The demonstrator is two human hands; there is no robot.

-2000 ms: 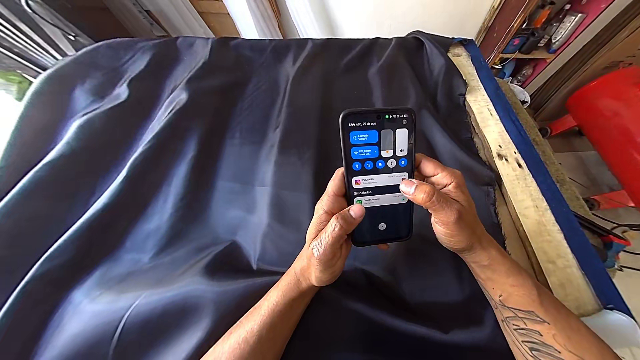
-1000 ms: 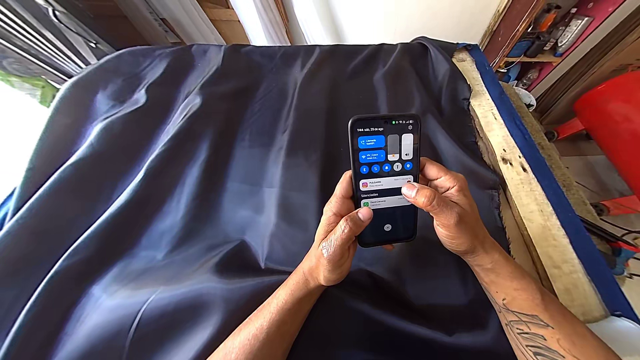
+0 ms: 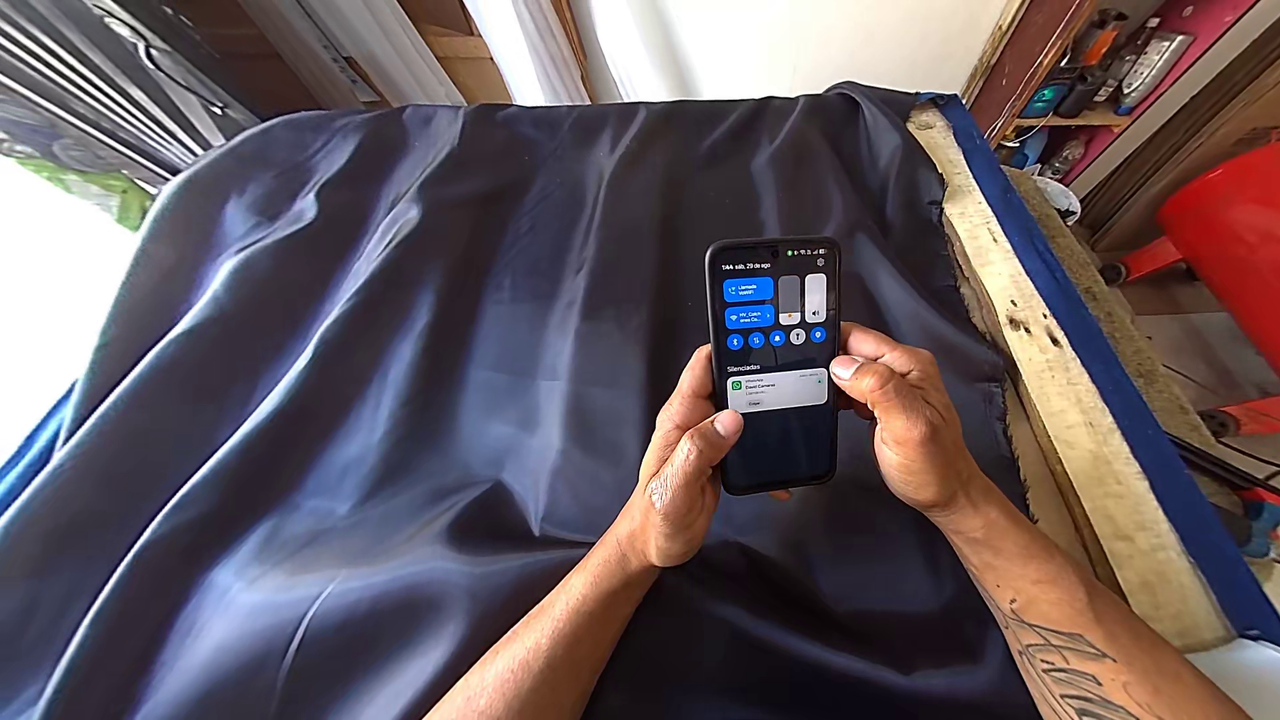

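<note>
A smartphone in a dark case (image 3: 775,450) is held upright over a dark, shiny fabric (image 3: 480,330). Its lit screen shows a settings panel with sliders, round blue icons and one notification card. My left hand (image 3: 690,460) grips the lower left side, with the thumb at the screen's edge and the other fingers behind the phone. At the right side is my right hand (image 3: 900,410), its thumb by the phone's edge near the card and its fingers curled partly behind the case. The fabric lies in loose folds over a broad surface.
A worn wooden or foam-like strip (image 3: 1070,380) with a blue cloth edge (image 3: 1060,260) runs along the right. Beyond it are a red plastic chair (image 3: 1230,230) and a wooden shelf (image 3: 1080,118) with bottles and tools. White curtain-like material (image 3: 530,50) hangs behind the fabric.
One of the two notification cards has gone from the screen, and the remaining card appears larger with more lines. My right thumb has moved from over the screen to its right edge.
</note>
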